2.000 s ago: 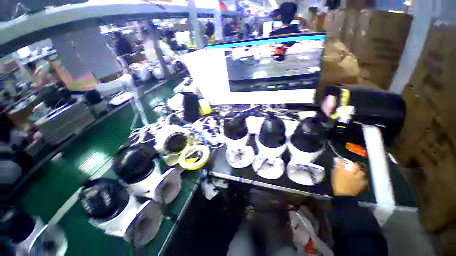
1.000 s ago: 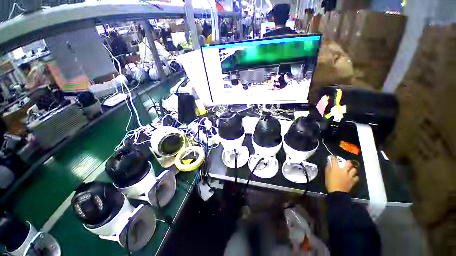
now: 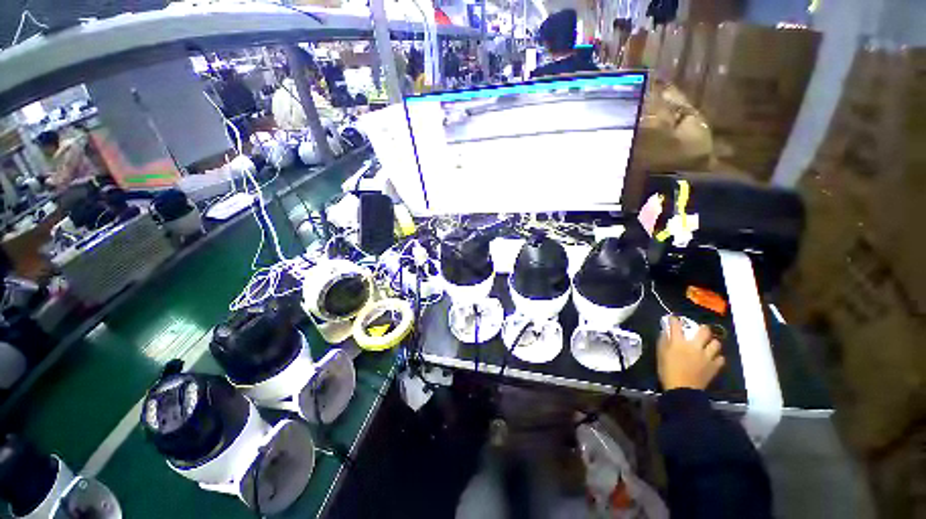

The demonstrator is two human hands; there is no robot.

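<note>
My right hand (image 3: 690,355) rests on a white mouse (image 3: 674,326) at the right of the black bench. The fingers cover most of the mouse. My left hand is not in view. The monitor (image 3: 523,152) shows a pale, mostly white picture with a grey band near its top. Three dome cameras, one of them a PTZ dome camera (image 3: 540,279), stand in a row between the monitor and the bench's front edge, black heads up and white feet toward me. Several more, such as this dome camera (image 3: 203,421), are on the green bench at the left.
A yellow tape roll (image 3: 384,324) lies beside a white ring-shaped housing (image 3: 341,294). Tangled white cables (image 3: 266,279) lie behind. An orange item (image 3: 708,298) and a long white strip (image 3: 751,335) are near the mouse. Brown cartons (image 3: 762,96) stack at right. A person (image 3: 560,46) is beyond the monitor.
The monitor picture changed from a room view to green bands, then to mostly white. The head of the nearer left camera has turned. My right hand stays on the mouse.
</note>
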